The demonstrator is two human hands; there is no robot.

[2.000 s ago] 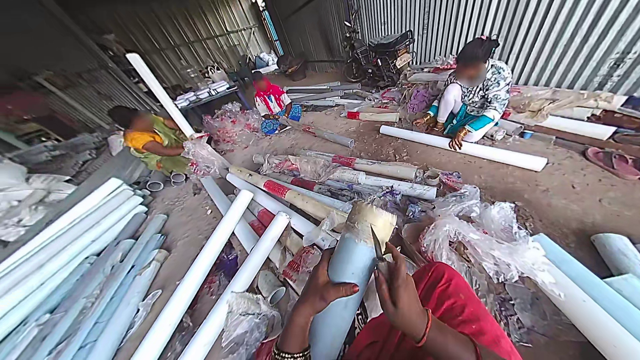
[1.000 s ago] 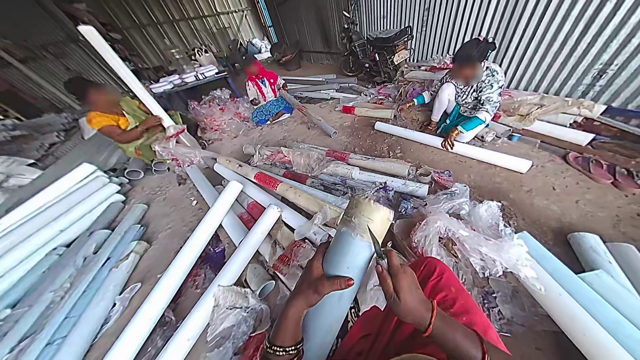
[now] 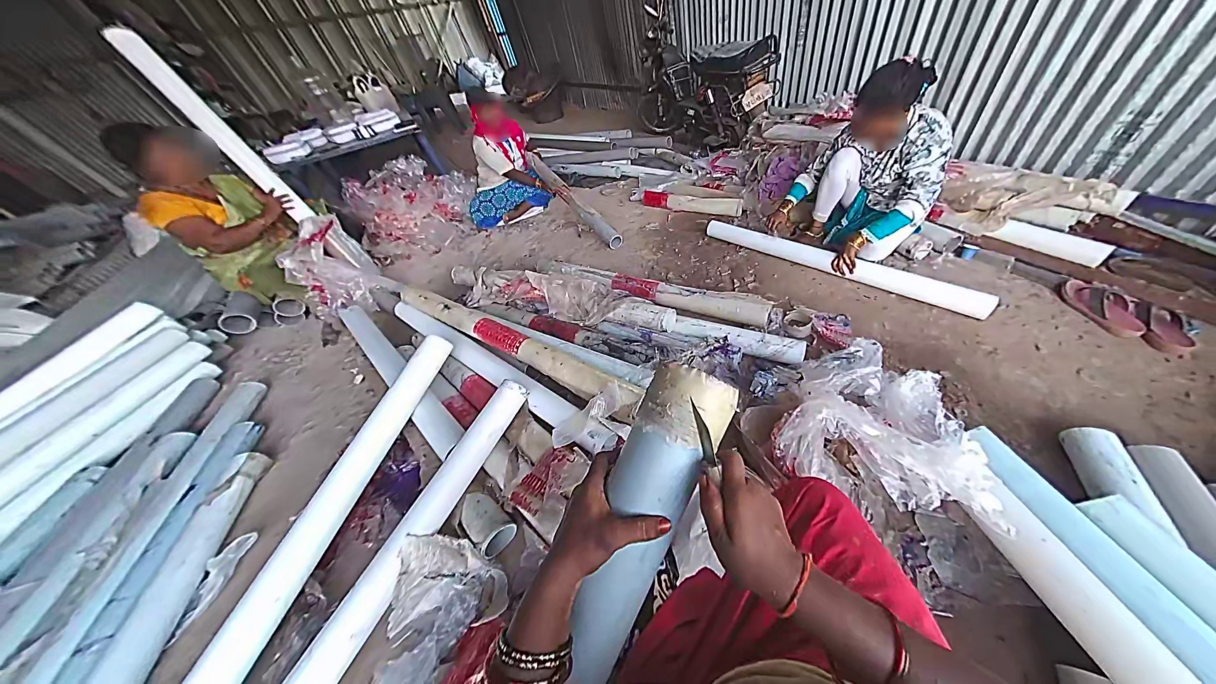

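Note:
A roll or pipe wrapped in light blue (image 3: pixel 651 475) leans upright across my lap, its top end a bare cream-yellow band (image 3: pixel 686 404). My left hand (image 3: pixel 603 522) grips the blue part from the left, thumb across its front. My right hand (image 3: pixel 746 518) is closed around the lower end of a small pointed blade (image 3: pixel 704 432), whose tip points up against the cream band near the border with the blue. The blade's handle is hidden in the fingers. Crumpled clear plastic film (image 3: pixel 883 427) lies just right of the pipe.
White pipes (image 3: pixel 332 503) slant at my left beside a stack of pale pipes (image 3: pixel 85 389). Blue and white pipes (image 3: pixel 1073 551) lie at right. Wrapped pipes (image 3: pixel 532 356) cover the ground ahead. Three people sit beyond; one holds a white pipe (image 3: pixel 845 266). Sandals (image 3: pixel 1126 313) lie right.
The person at right has leaned and shifted their hands along the white pipe. My left hand stays around the blue pipe and my right hand keeps the blade at its cream end.

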